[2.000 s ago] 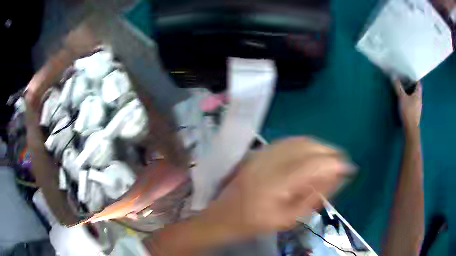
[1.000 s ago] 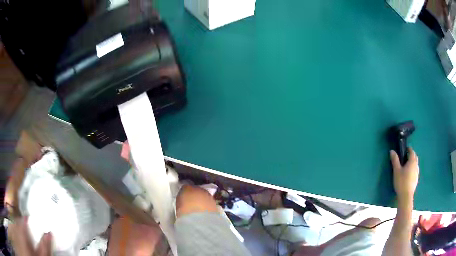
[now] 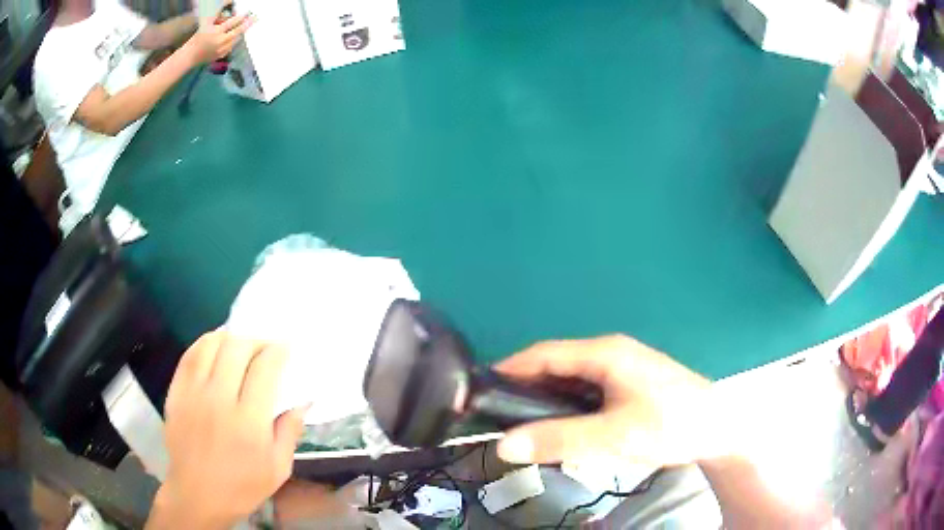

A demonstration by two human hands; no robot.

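Observation:
The bagged product (image 3: 321, 321), a white item in clear plastic, lies at the front edge of the green table. My left hand (image 3: 228, 424) is on its near left side, fingers curled over it; its underside is hidden. My right hand (image 3: 621, 404) is closed around the handle of the black barcode scanner (image 3: 419, 373). The scanner's wide head is raised beside the right side of the bagged product and points towards it.
The label printer (image 3: 78, 321) with its label strip (image 3: 135, 414) is at the left. An open retail box (image 3: 838, 186) stands at the right. White boxes (image 3: 357, 31) and a coworker (image 3: 93, 93) are at the far left. Cables (image 3: 414, 487) hang below the table edge.
The view has turned, with the printer now farther left. My left hand has brought a bagged product from the floor carton to the table. My right hand has lifted the scanner and moved it left.

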